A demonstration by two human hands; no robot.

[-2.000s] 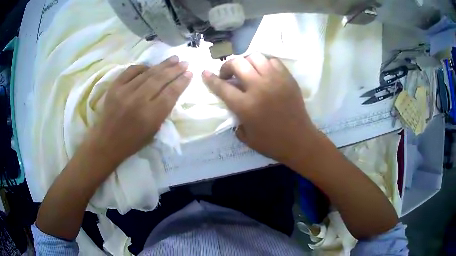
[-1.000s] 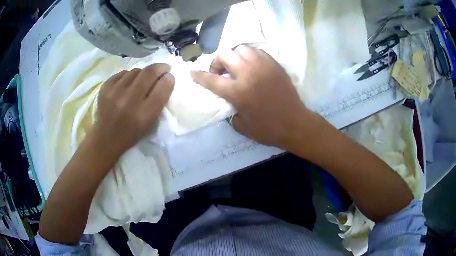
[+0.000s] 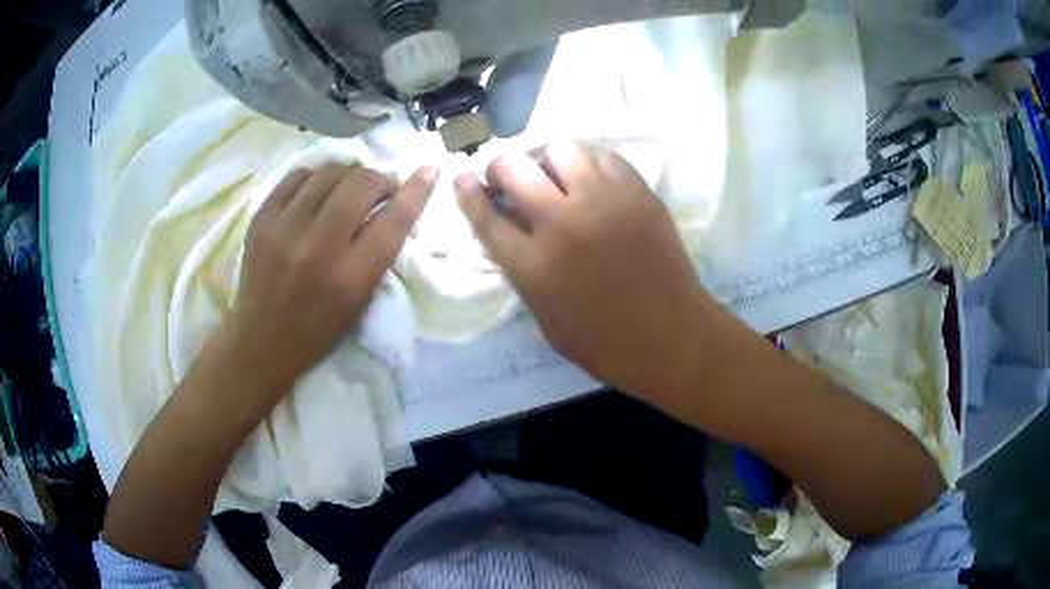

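The cream-white cloth (image 3: 173, 230) covers the left and middle of the table and looks pure white under the lamp. The sewing machine head (image 3: 276, 69) is above it, with the presser foot area (image 3: 432, 115) and a tan block (image 3: 465, 130) just beyond my fingertips. My left hand (image 3: 317, 247) is on the cloth left of the needle, fingers bent, thumb tip near the foot. My right hand (image 3: 581, 236) is on the cloth to the right, fingers curled with cloth at the thumb and fingertips. The needle point and the cloth edge at the fingertips are lost in glare.
Dark thread snips (image 3: 881, 184) and a beige perforated piece (image 3: 949, 224) lie at the right. Ruler marks (image 3: 806, 267) run along the table's front edge. A cloth bundle (image 3: 881, 345) and a pale bin (image 3: 1002, 357) are low right. A mint-green rim (image 3: 48, 299) is left.
The view has shifted. My left thumb has stretched toward the foot, and my hands are closer together than one second ago. The cloth's front edge between them looks more curved.
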